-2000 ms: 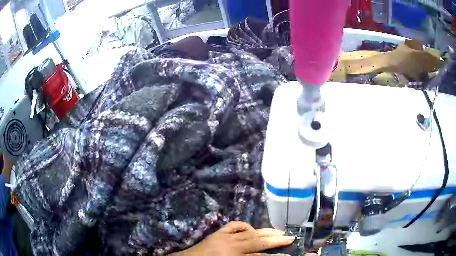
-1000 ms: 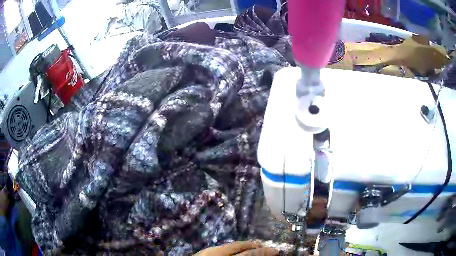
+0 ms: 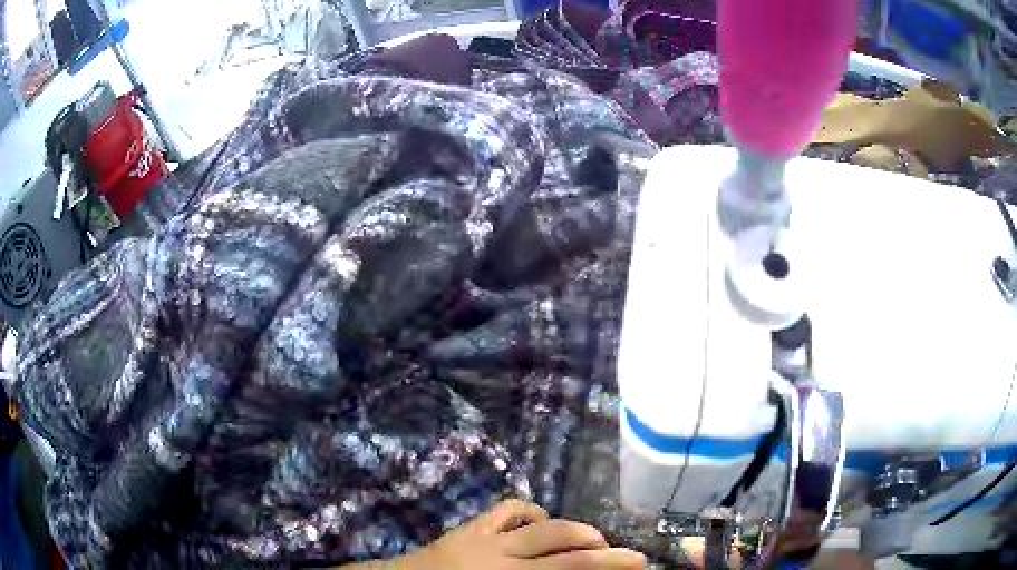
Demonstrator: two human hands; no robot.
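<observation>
Thick plaid cloth [image 3: 335,301] lies in a big rumpled heap left of the sewing machine head [image 3: 714,323]. My left hand [image 3: 535,543] lies on the cloth at the bottom edge, palm down, just left of the needle area [image 3: 714,526]. Its fingers point right and are slightly bent; the picture's edge cuts off its lower part. Small skin-coloured patches [image 3: 697,548] show below and beside the needle area, perhaps fingertips of my right hand; the rest is out of view or hidden by the machine.
A bright pink object [image 3: 781,78] stands on the machine head. Tan material [image 3: 920,123] lies behind it. Stacked dark pieces [image 3: 563,45] and plum cloth [image 3: 418,56] lie at the back. A red container [image 3: 120,156] stands at the left beside a grey vented device [image 3: 34,251].
The view has shifted, so the machine head sits farther right. My left hand shows more than one second ago, its fingers more bent than two seconds ago. The heap keeps its shape.
</observation>
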